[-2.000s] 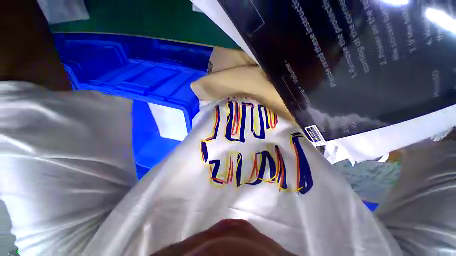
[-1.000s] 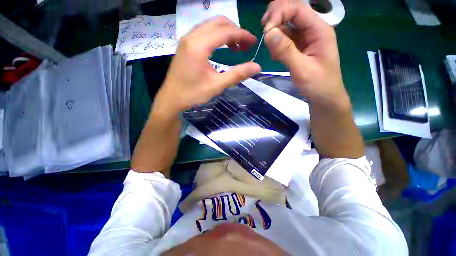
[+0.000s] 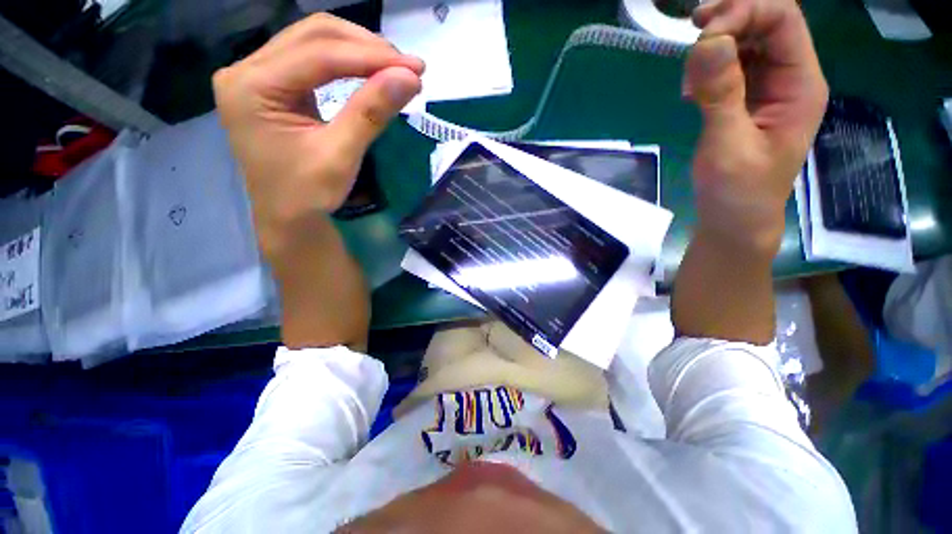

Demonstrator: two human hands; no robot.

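Note:
A long narrow printed label strip (image 3: pixel 543 102) curves above the bench. My right hand (image 3: pixel 746 115) pinches it near the white label roll (image 3: pixel 660 21). My left hand (image 3: pixel 313 125) has thumb and index fingertips together beside the strip's other end; whether they hold a label is too small to tell. A glossy black sheet (image 3: pixel 501 224) with white text lies tilted at the bench edge, a barcode label (image 3: pixel 544 344) at its near corner. White sheets (image 3: pixel 616 313) stick out around it, and another black sheet (image 3: pixel 632 172) shows behind it.
Translucent pouches (image 3: pixel 188 229) are stacked at the left, with a handwritten paper (image 3: pixel 21 271) on them. A black sheet on white backing (image 3: pixel 861 188) lies at the right. White paper (image 3: pixel 449 52) lies at the back. Blue crates (image 3: pixel 104 448) stand below left.
My view has risen from lap and crate to the bench. Since one second ago my hands have moved apart, and the curved label strip now shows between them.

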